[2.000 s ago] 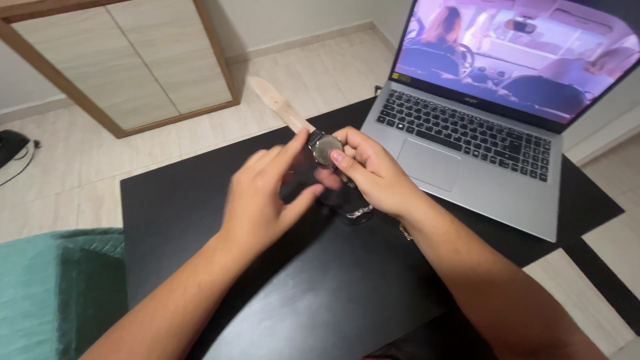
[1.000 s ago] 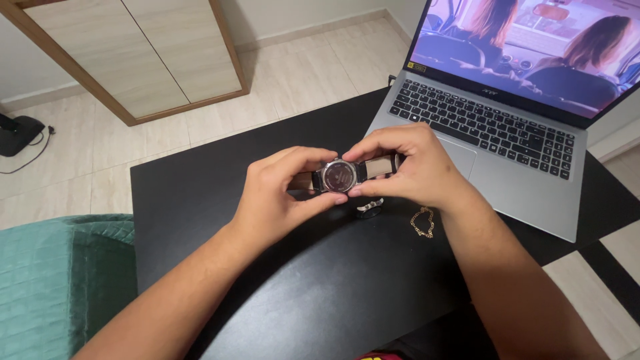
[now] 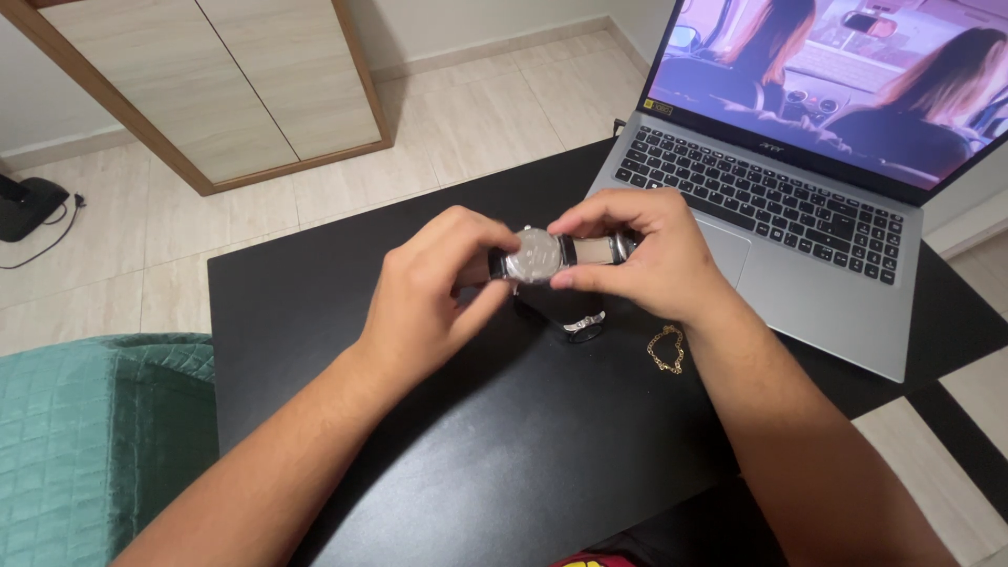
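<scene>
A wristwatch (image 3: 535, 256) with a round silver case and a dark strap with a pale lining is held over the black table. My left hand (image 3: 437, 283) grips its left side, fingertips at the case and strap. My right hand (image 3: 654, 252) pinches the strap on the right, thumb below and fingers above, close to the buckle. Just under the watch, a silver-coloured metal piece with a dark ring (image 3: 585, 324) lies on the table; what it is I cannot tell. A gold chain bracelet (image 3: 666, 350) rests beside my right wrist.
An open silver laptop (image 3: 819, 315) stands on the right of the black table (image 3: 488, 457), near my right hand. A green quilted cover (image 3: 63, 441) is at the left. Beyond the table are a wood-framed cabinet (image 3: 228, 87) and a black object with a cable (image 3: 31, 209) on the floor.
The watch showed its dark dial a second ago; now a plain silver face, apparently the case back, is up. Two seconds ago its strap pointed up and left, with my left hand's fingers more spread.
</scene>
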